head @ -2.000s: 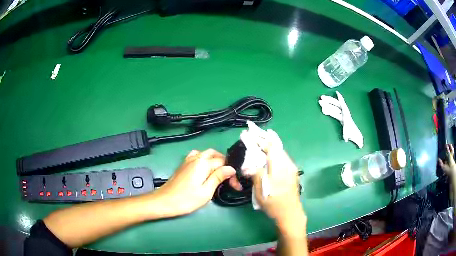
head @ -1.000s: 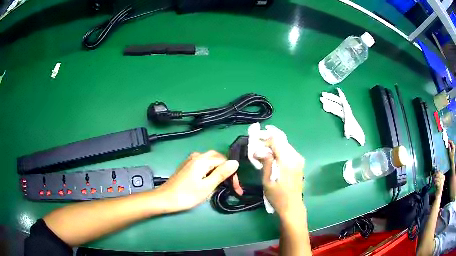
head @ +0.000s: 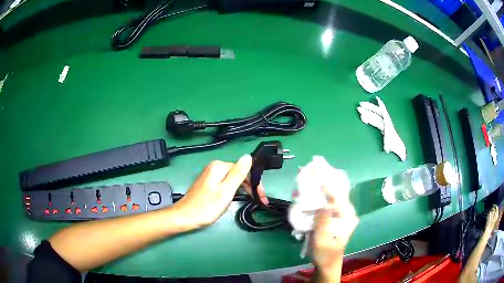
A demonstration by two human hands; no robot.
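My left hand [head: 224, 190] holds a black mains plug [head: 269, 155] upright on its side, its metal pins pointing right. My right hand [head: 333, 224], slightly blurred, holds a crumpled white cloth [head: 320, 188] just right of the plug, apart from it. The looped black cord [head: 257, 218] lies under my hands. It leads from the socket-face power strip [head: 96, 202], which shows red outlets and a switch. A second power strip [head: 94, 164] lies plain back up behind it. Its coiled cord [head: 265, 122] and plug [head: 180, 122] lie behind my hands.
A clear bottle with a brown cap [head: 414, 183], a white glove [head: 383, 126] and a white-capped bottle [head: 384, 65] lie at right. More strips [head: 434, 143] lie beyond. A dark flat bar [head: 181, 52] and small white piece [head: 63, 74] lie farther back. Another person's arm [head: 482, 243] shows far right.
My right hand and the cloth have moved right and down, off the plug, uncovering its pins. My left hand still holds the plug. The strip and cord at the top have shifted right.
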